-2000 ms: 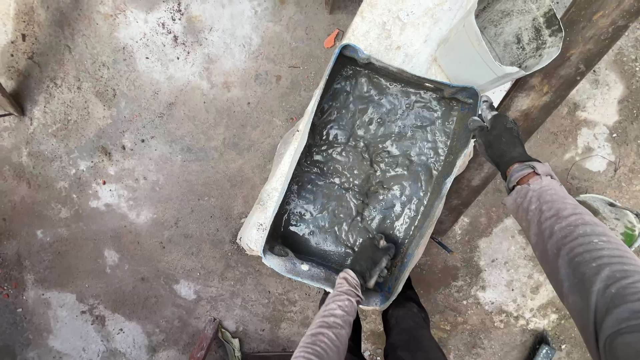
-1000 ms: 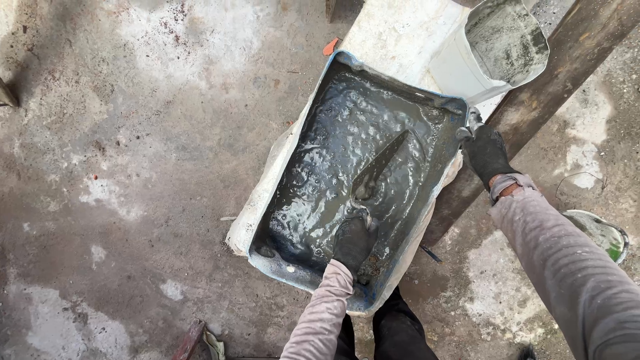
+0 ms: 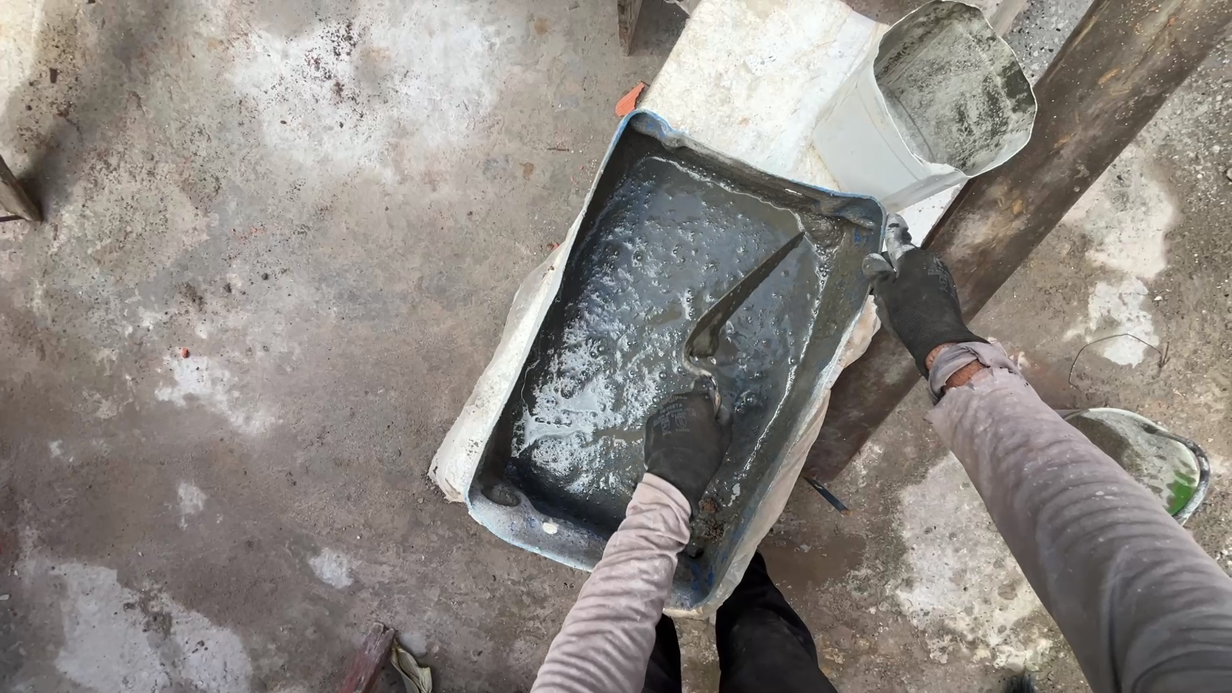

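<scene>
A rectangular blue plastic tub (image 3: 541, 534) holds wet grey cement mix (image 3: 616, 318). My left hand (image 3: 687, 438), in a dark glove, is closed around the handle of a trowel over the lower middle of the tub. The trowel's pointed blade (image 3: 736, 306) lies at the surface of the mix and points to the upper right. My right hand (image 3: 919, 294), gloved with grey-smeared fingertips, grips the tub's rim at its upper right corner.
A white plastic bucket (image 3: 890, 130) with cement residue stands beyond the tub, next to a long brown beam (image 3: 1049, 173). A whitish slab (image 3: 760, 77) lies beside it. Another bucket (image 3: 1136, 452) is under my right forearm. Stained concrete floor (image 3: 289, 318) surrounds these.
The trowel blade shows now; two seconds ago it was not visible. My left hand has moved up from the tub's near end. The mix looks smoother, and my right hand stays at the corner.
</scene>
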